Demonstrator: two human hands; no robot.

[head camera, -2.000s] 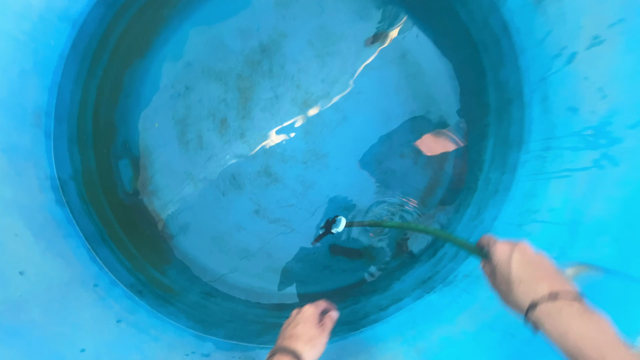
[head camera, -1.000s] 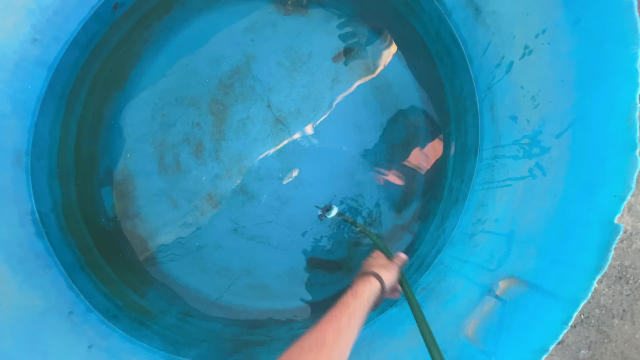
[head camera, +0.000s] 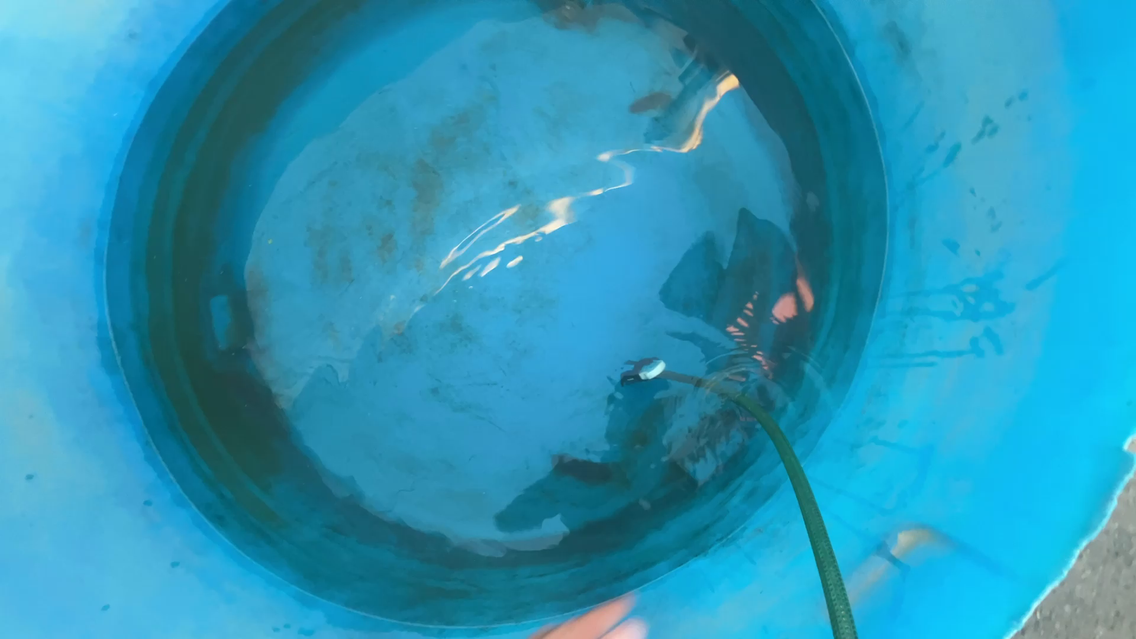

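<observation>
A dark green hose runs from the bottom edge over the tub's side and down into the water. Its end, with a white fitting and a small dark part beside it, is under the water right of the middle. At the bottom edge only blurred fingers show, which look like my left hand; they are left of the hose and apart from it, and the rest of the hand is cut off. My right hand is out of view.
The round blue plastic tub has a wide sloping side with wet marks on the right. Water over a stained bottom carries reflections and ripples. Rough grey ground shows beyond the jagged edge at the lower right.
The hand that held the hose a second ago is off it, and fingers now show at the bottom edge. Two seconds ago my right hand held the hose; it is now out of view.
</observation>
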